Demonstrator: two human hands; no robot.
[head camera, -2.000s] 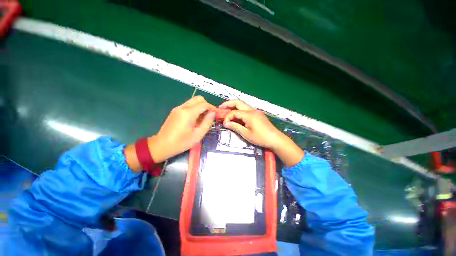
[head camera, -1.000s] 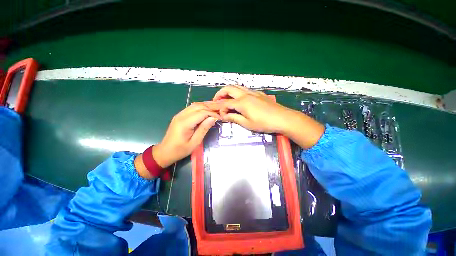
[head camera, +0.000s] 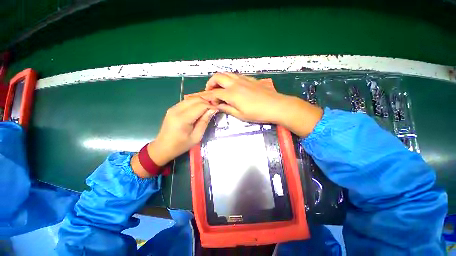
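A black tablet unit (head camera: 247, 215) with a large pale rectangle (head camera: 240, 175) lies in a red-orange frame (head camera: 200, 210) in front of me. My left hand (head camera: 185, 122), with a dark red strap (head camera: 148, 160) on the wrist, is at the tablet's top left end, fingertips pinched together. My right hand (head camera: 245, 97) lies over the top end, its fingertips meeting the left ones. Whatever is between the fingertips is hidden; I cannot tell if a part is held. A small yellowish strip (head camera: 235, 218) shows at the tablet's bottom edge.
A clear blister tray (head camera: 411, 125) with rows of small dark parts lies right of the frame, partly under my right sleeve. Another red frame (head camera: 30, 92) with a tablet is at far left, beside a person's blue sleeve. A worn white rail (head camera: 150, 70) borders the green conveyor (head camera: 240, 40).
Over two seconds the view has turned and shifted, so the rail now lies nearly level and the blister tray shows more. Both hands stay at the tablet's top end; the right hand lies flatter across it.
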